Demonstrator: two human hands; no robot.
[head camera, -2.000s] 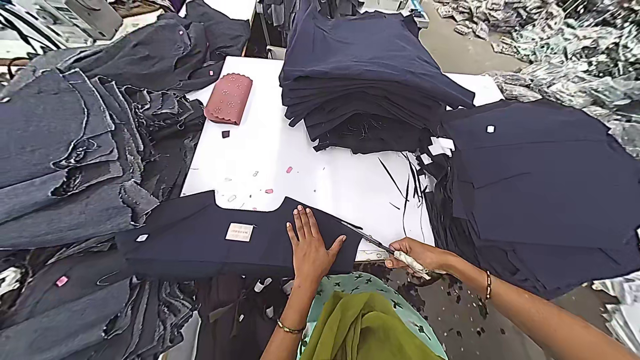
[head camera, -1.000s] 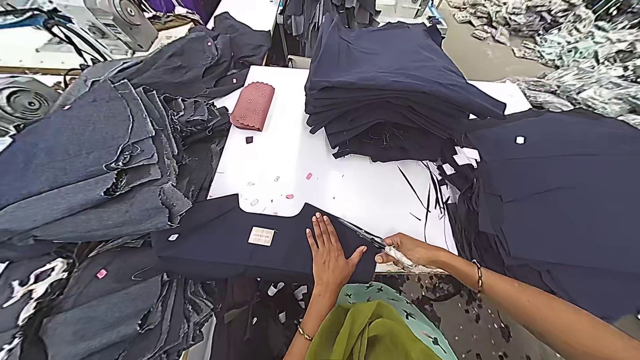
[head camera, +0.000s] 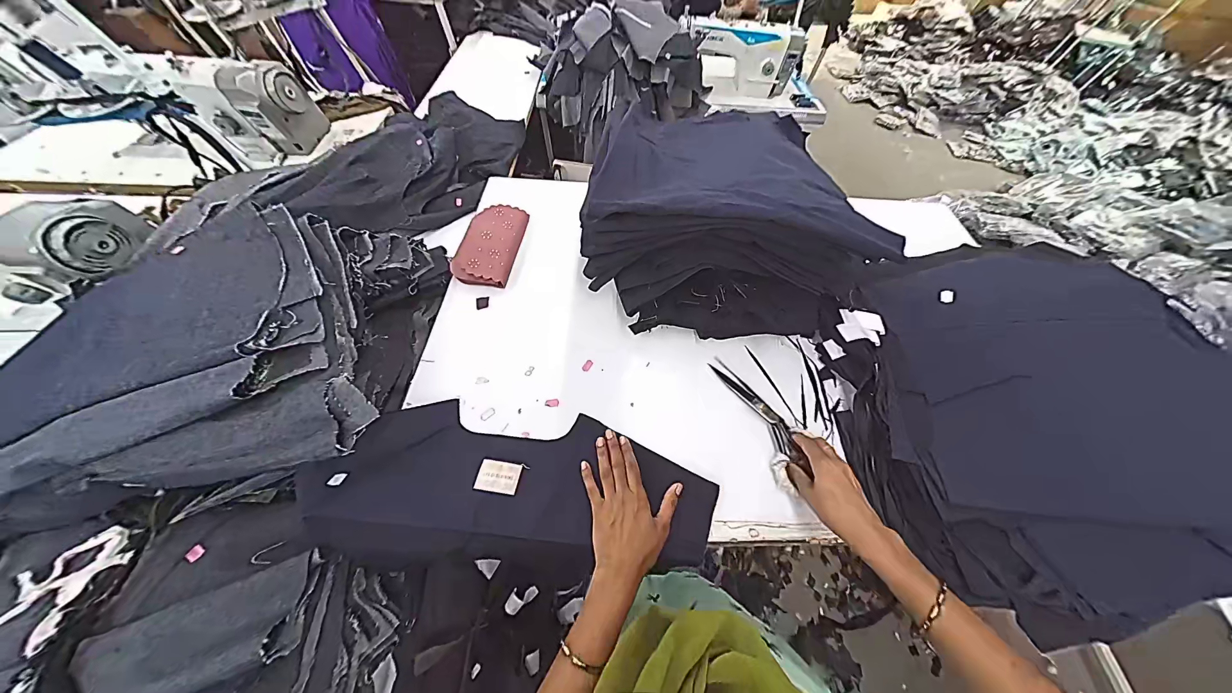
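Note:
My left hand (head camera: 626, 520) lies flat, fingers together and thumb out, on the right part of a dark navy cut fabric panel (head camera: 414, 491). A pale square label (head camera: 499, 476) rests on that panel, left of the hand. My right hand (head camera: 830, 486) grips the handles of metal scissors (head camera: 756, 397), whose blades point up and left over the white table. The blades are apart from the panel. Narrow dark fabric strips (head camera: 813, 380) lie just beyond the scissors.
Behind stands a navy fabric stack (head camera: 722, 212). A reddish patterned case (head camera: 493, 245) sits on the white table (head camera: 529, 356) near small scraps. Grey denim pieces (head camera: 173, 327) heap at left, navy panels (head camera: 1059, 404) at right. Sewing machines (head camera: 756, 58) stand farther back.
My right hand and the scissors have moved away from the panel's right edge, onto the white table. My left hand stays flat on the panel. The view has tilted up.

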